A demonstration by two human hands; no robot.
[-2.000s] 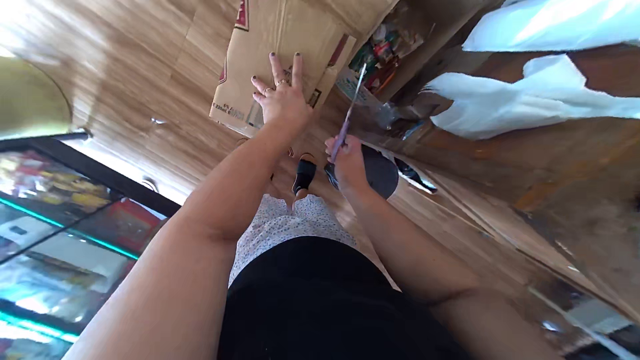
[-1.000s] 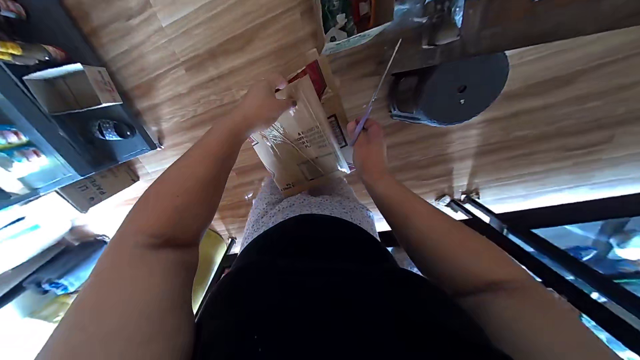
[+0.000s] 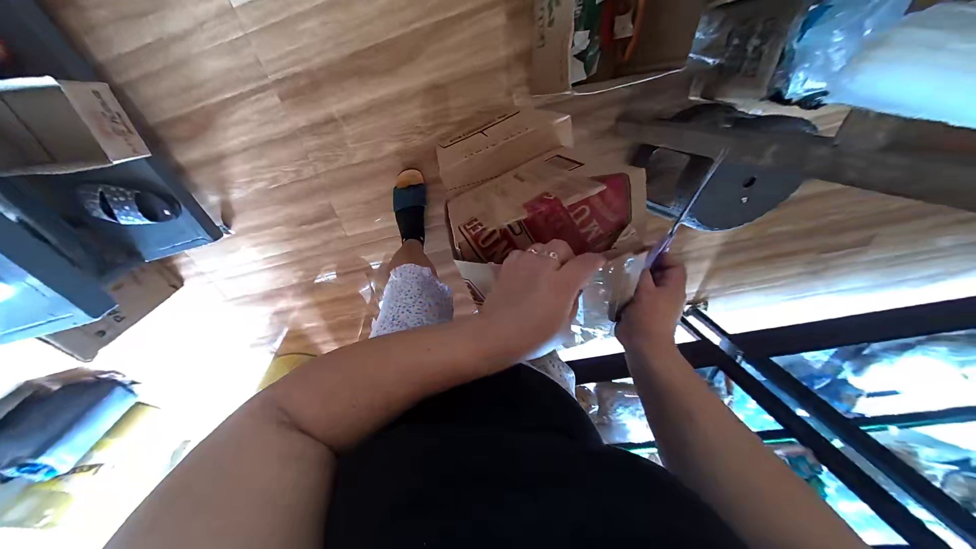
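A brown cardboard box with red printing (image 3: 488,179) is in front of me, partly folded, with a flap raised at its far side. My left hand (image 3: 537,293) lies over the near edge of the cardboard, its fingers bent; whether it grips the edge is hard to tell. In my right hand (image 3: 654,305) is a long thin blade with a purple handle (image 3: 662,245), probably scissors or a knife, pointing up and away to the right. Clear plastic or tape (image 3: 595,309) hangs between my two hands beside the cardboard.
An open carton with green and red items (image 3: 553,46) stands beyond the box. Clear plastic wrap (image 3: 846,53) lies at the upper right, near a round dark disc (image 3: 751,187). Black shelf frames (image 3: 808,335) run along the lower right. A grey cabinet (image 3: 152,221) with a small box is left.
The view has shifted a lot. One second ago the cardboard was held upright and close to my legs; now it lies wider, with the red printing showing. My left hand has moved to its near edge.
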